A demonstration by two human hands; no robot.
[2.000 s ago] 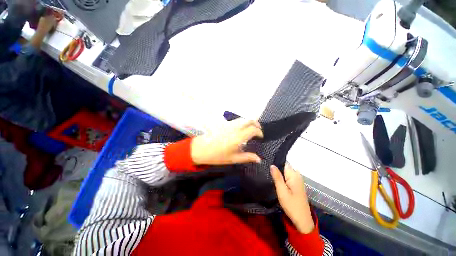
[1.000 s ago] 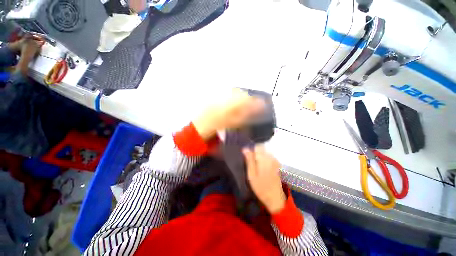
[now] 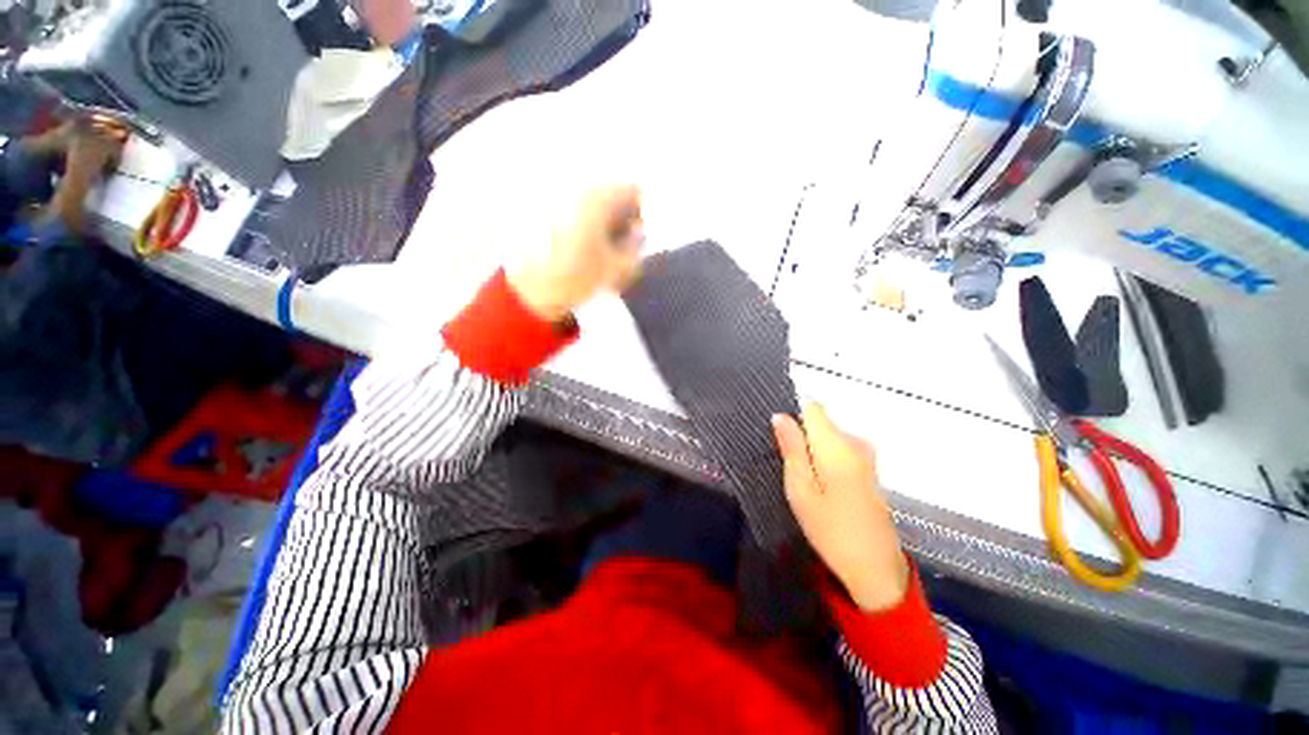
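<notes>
A dark checked fabric panel [image 3: 706, 333] lies on the white table, its pointed end up and its lower part hanging over the front edge towards my lap. My right hand [image 3: 833, 488] holds its right edge between thumb and fingers at the table's front edge. My left hand [image 3: 582, 251] is blurred, raised by the panel's upper left corner; whether it grips the cloth is unclear. More dark cloth [image 3: 503, 503] lies on my lap under my left arm.
Sewing machine [image 3: 991, 158] at upper right. Shears [image 3: 1084, 488], small dark pieces [image 3: 1051, 349] and a slim grey strip [image 3: 1148, 352] lie right. Checked pieces [image 3: 352, 194] and a grey fan box [image 3: 180, 72] are upper left. Blue bin [image 3: 287, 503] below left. Another person's hand [image 3: 89, 151] far left.
The panel, earlier folded up between my hands, now lies spread out over the table edge. My left hand has moved up and left; my right hand has moved slightly right.
</notes>
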